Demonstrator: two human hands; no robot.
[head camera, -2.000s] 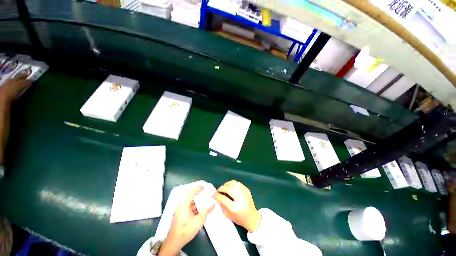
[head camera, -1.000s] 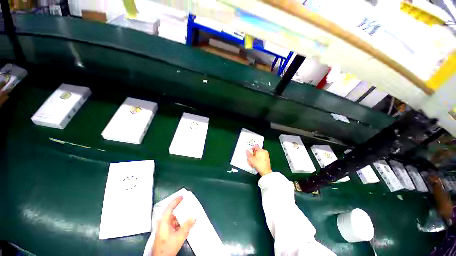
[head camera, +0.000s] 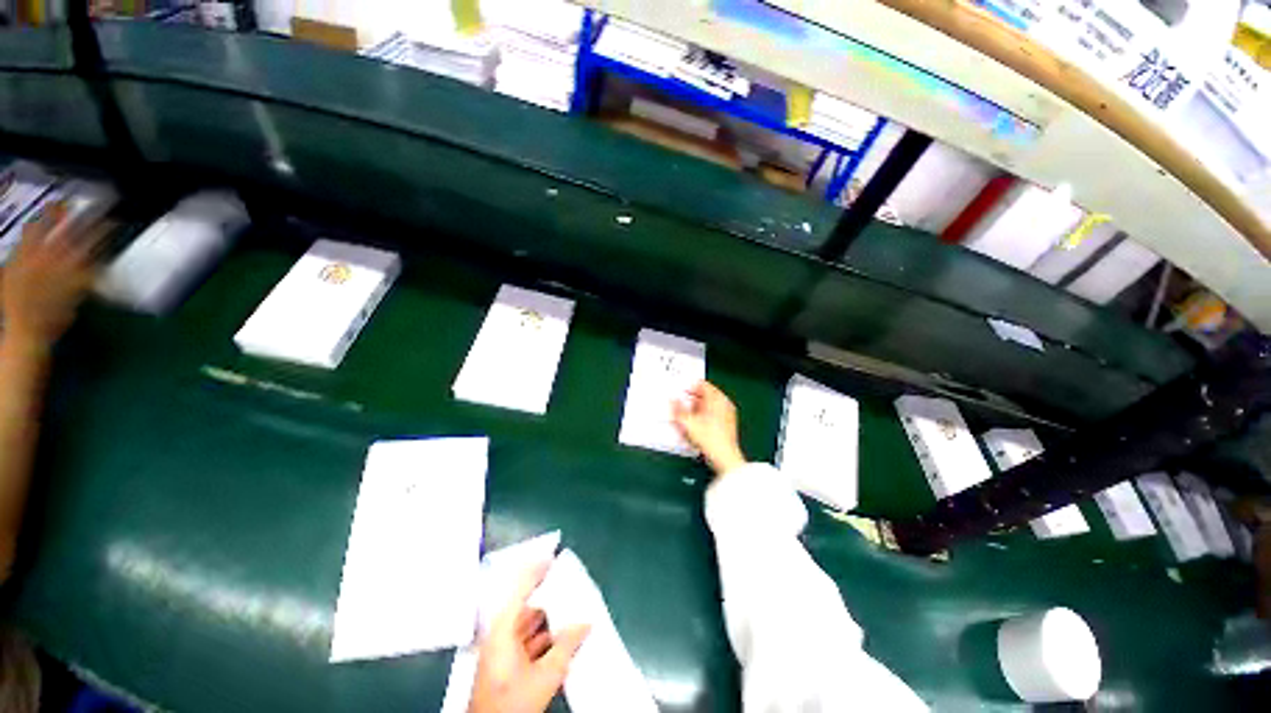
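My left hand (head camera: 524, 657) holds the folded white label strip (head camera: 597, 644) at the near edge of the bench, fingers curled at its upper end. My right hand (head camera: 708, 425) reaches over the belt, with its fingertips at the right side of a white product box (head camera: 659, 379). Whether a sticker is at the fingertips cannot be seen. A larger-looking white box (head camera: 411, 546) lies flat on the bench to the left of my left hand, its lower right corner beside the strip.
More white boxes (head camera: 513, 351) lie in a row on the dark green belt. A black-wrapped post (head camera: 1073, 460) crosses at right. A white label roll (head camera: 1048, 655) is at lower right. Another person's hand (head camera: 49, 272) is at a box at far left.
My right hand went from beside my left hand to the belt, first at one box, now at another. The belt boxes have shifted in view. My left hand stays at the strip.
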